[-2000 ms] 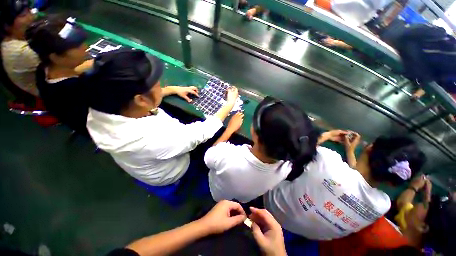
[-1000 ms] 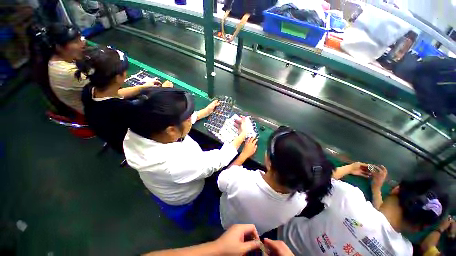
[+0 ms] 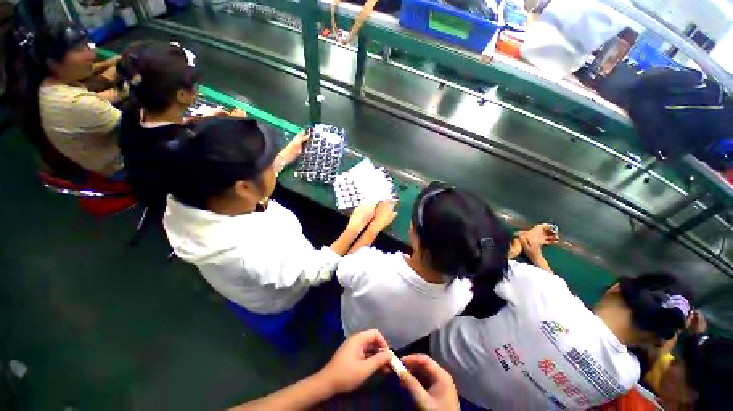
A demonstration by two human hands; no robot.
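A small pale component (image 3: 397, 365) is pinched between my two hands at the bottom centre of the view. My left hand (image 3: 358, 363) comes in from the lower left, with thumb and fingertips at the piece's left end. My right hand (image 3: 432, 384) grips its right side with thumb and finger, and its lower part is cut off by the bottom edge. The exact type of the piece cannot be told.
Seated workers (image 3: 241, 233) line the green bench edge (image 3: 277, 120) before me. A dark tray sheet (image 3: 321, 152) and a white-covered sheet (image 3: 366, 186) are there. The conveyor (image 3: 450, 120) runs behind, under a shelf with a blue bin (image 3: 450, 28).
The view has shifted, and my hands show more fully than a second ago. The dark sheet and white-covered sheet, overlapping before, are now apart, the dark one raised in a worker's hand.
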